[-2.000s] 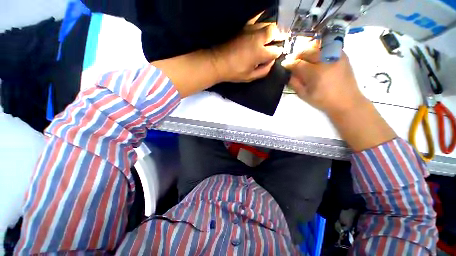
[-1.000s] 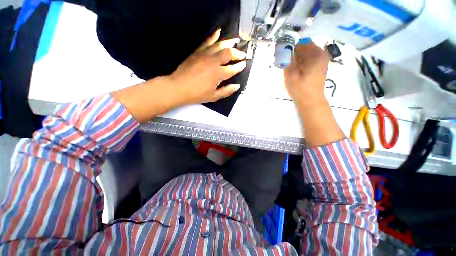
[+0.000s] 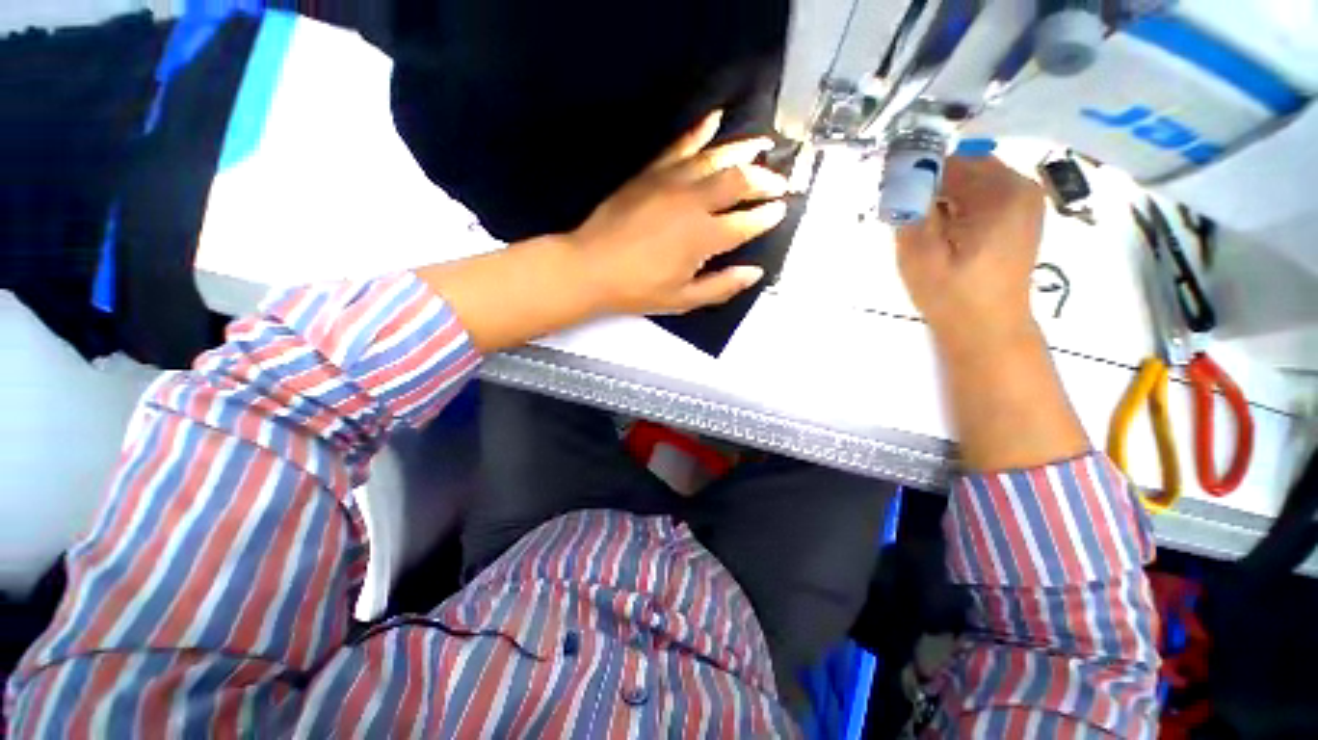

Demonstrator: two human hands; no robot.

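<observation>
Black cloth (image 3: 578, 101) lies on the white table left of the needle area (image 3: 846, 116), with a pointed corner towards the front edge. My left hand (image 3: 672, 231) lies flat on the cloth with fingers spread, fingertips near its right edge beside the presser foot. My right hand (image 3: 976, 239) is at the grey-blue cylindrical part (image 3: 914, 174), right of the needle, fingers curled. Its fingertips are partly hidden, so I cannot tell whether it holds anything. The white sewing machine head (image 3: 1156, 123) with blue lettering is above.
Scissors with yellow and red handles (image 3: 1221, 427) lie at the right, beside small black snips (image 3: 1198, 227). A small dark metal part (image 3: 1067, 179) and a curved dark piece (image 3: 1051, 289) lie near my right hand. Dark cloth (image 3: 87, 159) is at far left. A ruled strip (image 3: 723, 422) runs along the front edge.
Since two seconds ago, my hands have parted. My left hand has flattened on the cloth. My right hand has left the cloth edge for the cylindrical part. The lit needle area looks dimmer. The view has shifted.
</observation>
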